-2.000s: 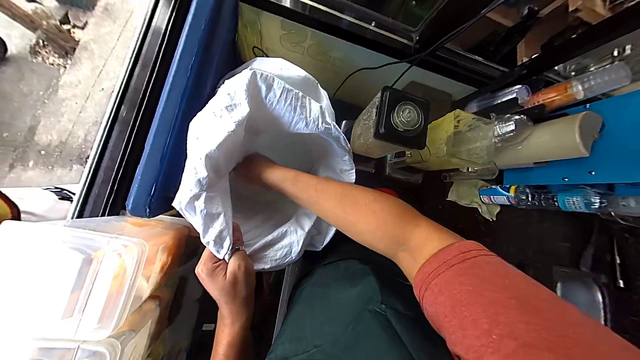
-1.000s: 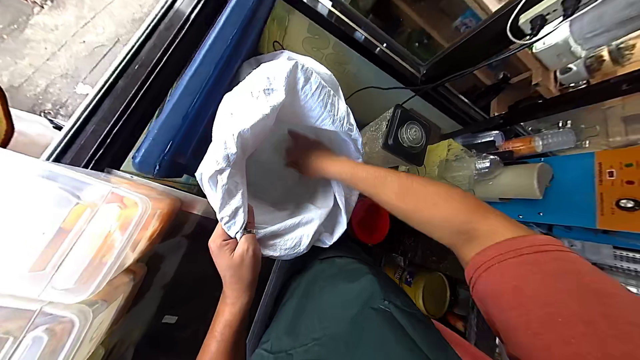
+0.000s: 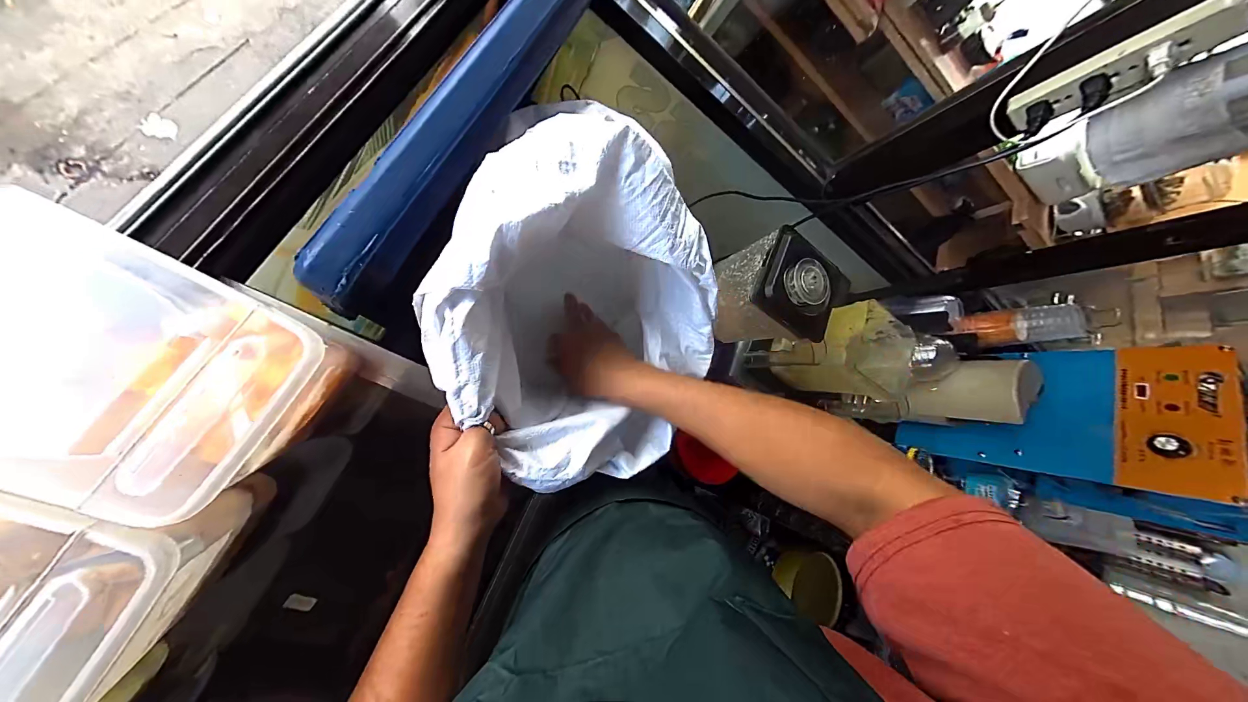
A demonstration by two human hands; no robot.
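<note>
A white woven plastic sack point(image 3: 575, 180) stands with its mouth wide and its rim rolled outward. My left hand point(image 3: 468, 473), with a ring on one finger, grips the near left part of the rim. My right hand point(image 3: 593, 353) is inside the sack, fingers apart, near pale contents or the pale inner wall; which of these it touches I cannot tell. Nothing is seen held in it, though its palm is hidden.
Clear plastic containers point(image 3: 234, 419) with orange contents stand at the left. A long blue object point(image 3: 429, 146) leans behind the sack. To the right are a blender jar point(image 3: 790, 285), a blue and orange appliance point(image 3: 1102, 419) and a red container point(image 3: 704, 458); a black cable point(image 3: 877, 195) runs behind.
My right hand has moved within the sack and its fingers now show more plainly than two seconds ago. My left hand keeps its grip on the rim. The view has turned.
</note>
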